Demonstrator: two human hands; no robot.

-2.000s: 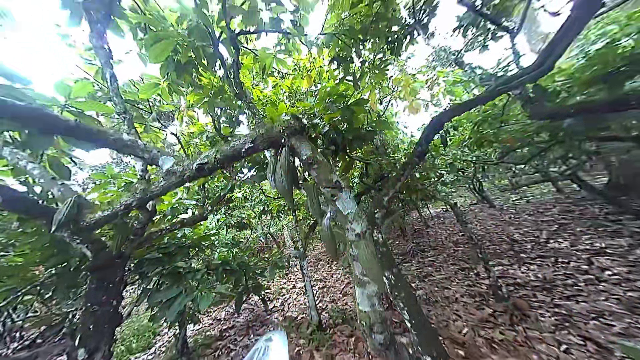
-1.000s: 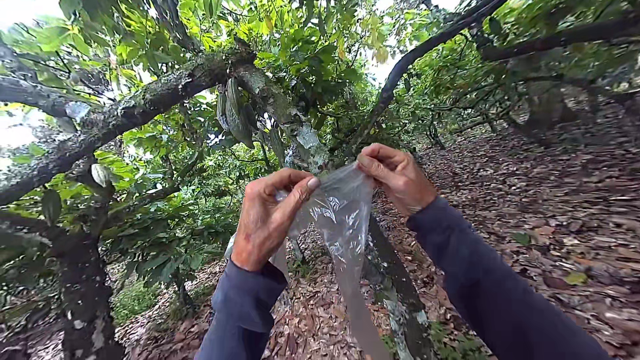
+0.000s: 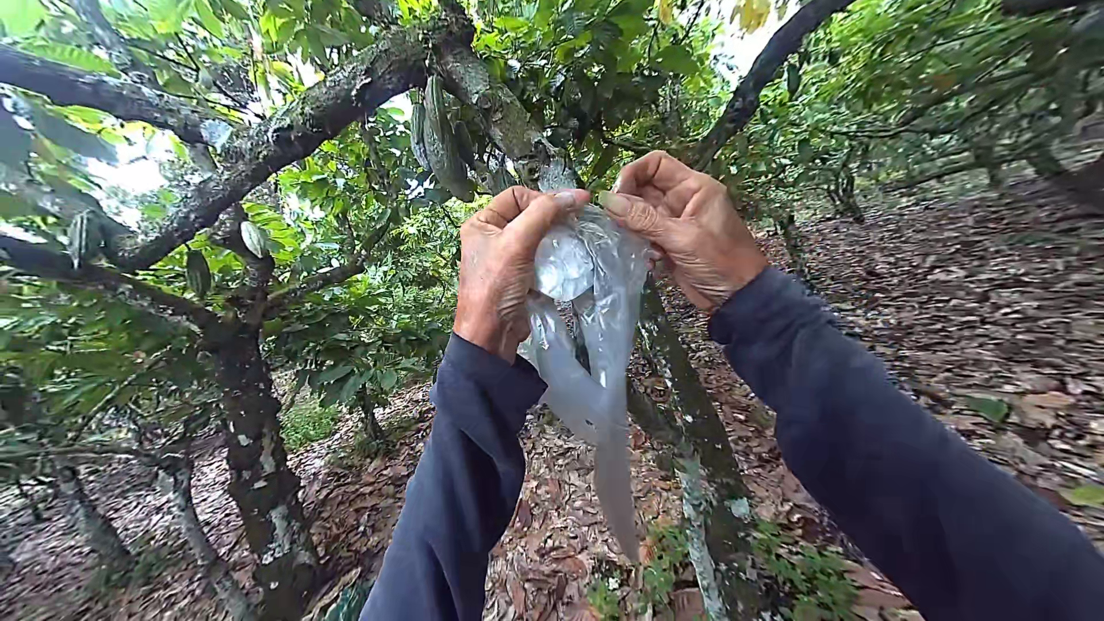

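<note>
Clear plastic film (image 3: 612, 336) hangs in front of a leaning cacao trunk, pinched along its top by both hands. My left hand (image 3: 509, 259) grips it between thumb and fingers, the thumb tip pointing right. My right hand (image 3: 690, 224) holds the film close beside, thumb and forefinger pressed together. A rounded, bunched part of the film shows between the hands, and a long strip dangles below. Behind and to the upper left, several green cacao pods (image 3: 442, 142) hang from the tree.
A thick, lichen-marked branch (image 3: 285, 142) crosses the upper left. The leaning trunk (image 3: 699, 448) runs down behind the film. Another dark trunk (image 3: 259, 457) stands at left, with a pale pod (image 3: 254, 239) near it. Dry leaf litter (image 3: 975, 302) covers the ground.
Both hands came into view after the oldest frame, holding the film. Since one second ago they have drawn closer together, and the film is more bunched between them.
</note>
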